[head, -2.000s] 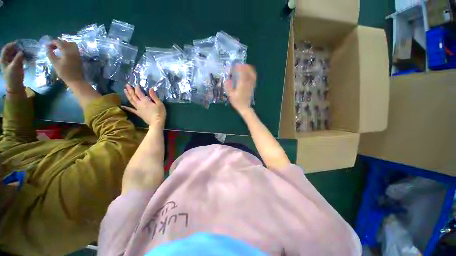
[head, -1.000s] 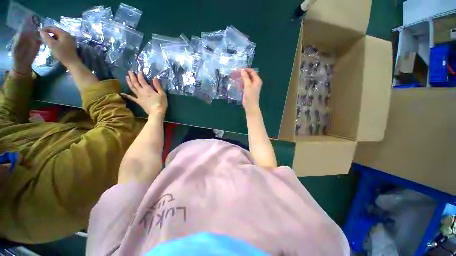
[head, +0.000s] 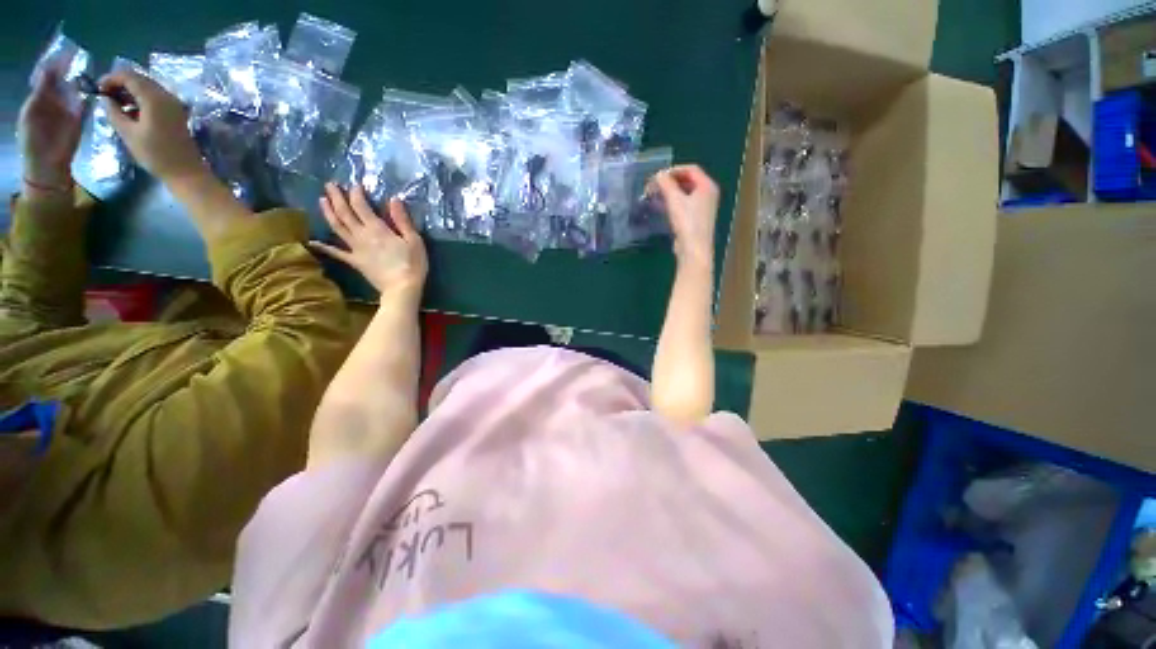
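Observation:
A pile of filled clear zip bags point(head: 475, 171) with small dark parts inside lies overlapping on the dark green bench in front of me. My right hand point(head: 686, 203) pinches the right edge of one zip-lock bag point(head: 631, 200) at the pile's right end. The bag lies nearly flat and partly over its neighbours. My left hand point(head: 377, 241) rests palm down with fingers spread at the pile's lower left edge, its fingertips beside the bags, holding nothing.
An open carton point(head: 875, 216) at right holds packed bags point(head: 799, 228) in rows. A coworker in mustard sleeves point(head: 273, 285) handles a bag at far left, beside another bag pile point(head: 260, 95). A blue crate point(head: 932, 514) is at lower right, blue bins point(head: 1121, 142) at far right.
My right hand has moved right from over the pile and now pinches a bag's edge, the bag drawn right with it. My left hand has barely moved. The coworker's hands have shifted slightly.

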